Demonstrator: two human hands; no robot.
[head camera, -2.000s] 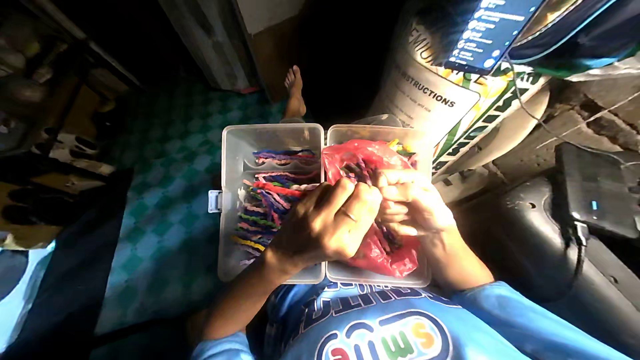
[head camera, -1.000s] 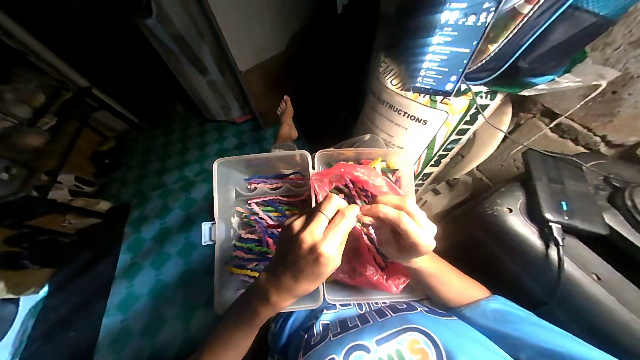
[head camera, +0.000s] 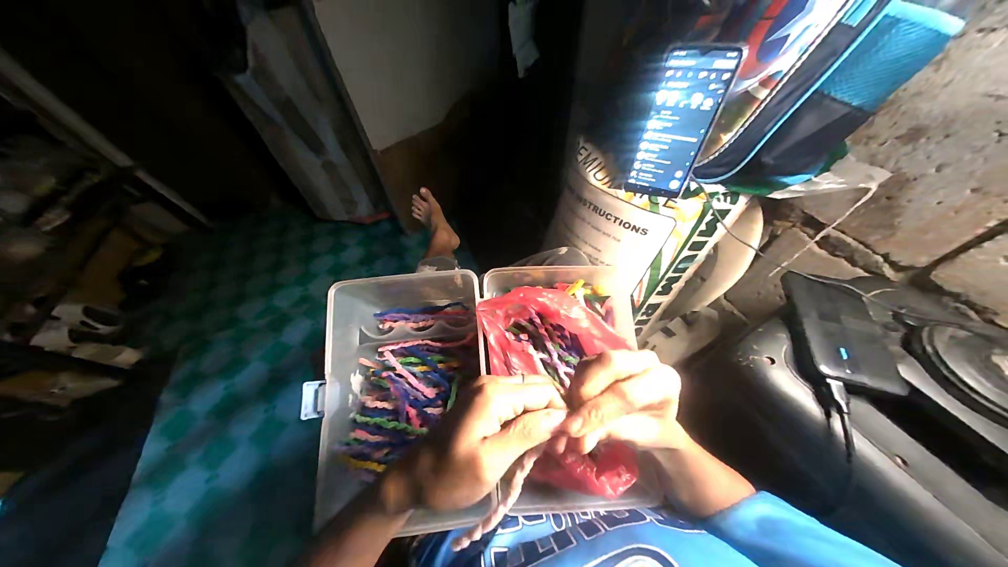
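An open clear plastic box (head camera: 335, 346) rests on my lap. Its left half holds many twisted, colourful cords (head camera: 405, 386). In the right half lies a red plastic bag (head camera: 512, 315), open, with dark, purple and green cords (head camera: 551, 339) inside. My left hand (head camera: 504, 433) and my right hand (head camera: 626, 402) meet over the bag, fingertips pinched together on a pale pink twisted cord (head camera: 512, 488). Its length hangs down from between them across the box's front edge. The pinched end is hidden by my fingers.
A lit phone (head camera: 685, 118) leans against a large printed sack (head camera: 606, 228) beyond the box. At the right, a black power bank (head camera: 843, 339) with a cable sits on a dark rounded surface (head camera: 756, 409). A bare foot (head camera: 433, 216) shows on the green checked floor (head camera: 236, 354).
The pale pink cord now hangs below my hands, where it was not visible before. Both hands stay together over the red bag. The view has shifted somewhat.
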